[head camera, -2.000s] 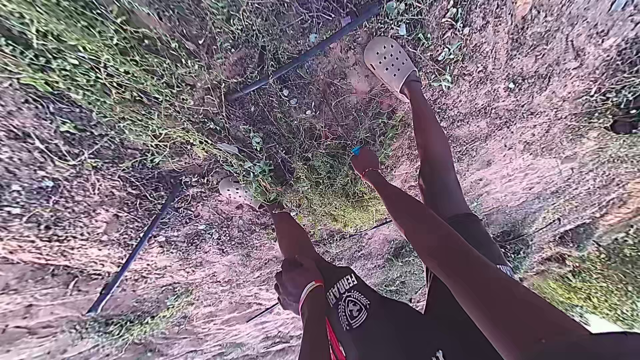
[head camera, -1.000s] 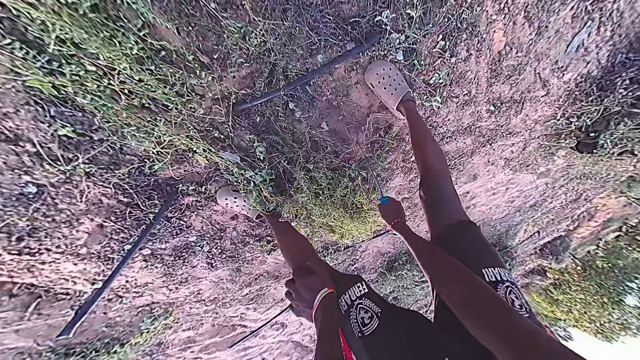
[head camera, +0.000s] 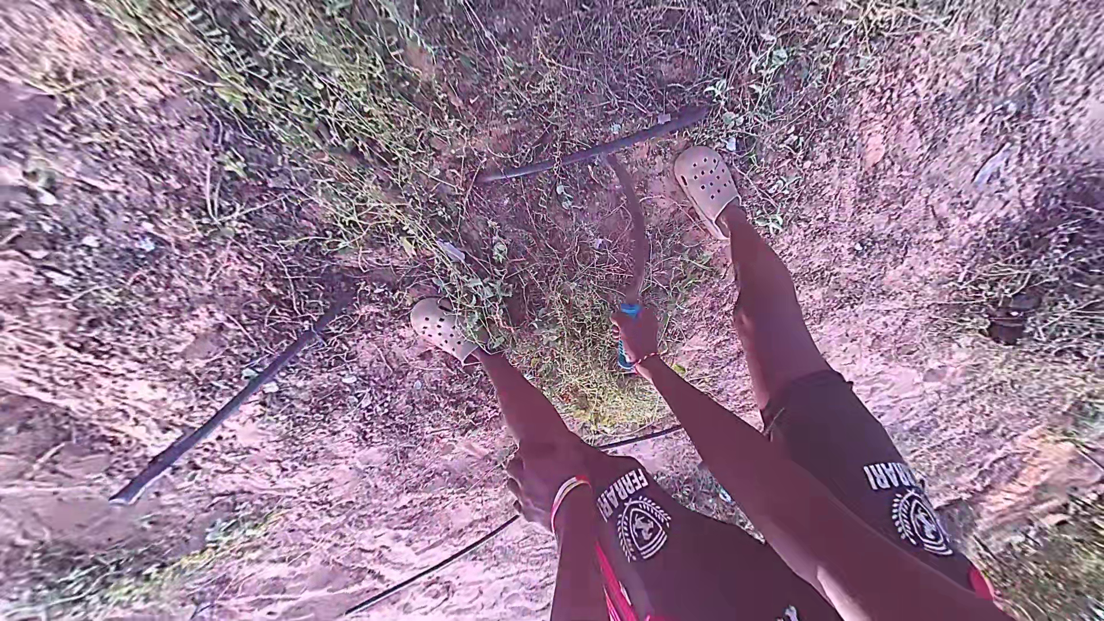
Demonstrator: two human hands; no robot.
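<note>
My right hand point(head camera: 636, 332) grips the blue handle of a sickle point(head camera: 639, 233) with a long curved blade. The blade points away from me, its tip near a dark hose on the ground. Below and beside the fist lies a clump of cut or low green grass point(head camera: 595, 379), between my feet. My left hand point(head camera: 539, 479) rests on my left knee and holds no tool; its fingers curl around the leg. Beige clogs point(head camera: 705, 183) are on my feet, the left clog point(head camera: 442, 328) partly behind weeds.
A black hose point(head camera: 595, 153) lies beyond my feet, and another dark length point(head camera: 237, 401) is at the left. A thin black line point(head camera: 431, 567) crosses the ground near me. Tangled weeds point(head camera: 345, 129) cover the ground ahead; dark brush point(head camera: 1035, 259) stands at the right.
The right hand has moved back toward me from its place over the grass. The sickle's blade now shows plainly, pointing away. The left hand stays on the knee.
</note>
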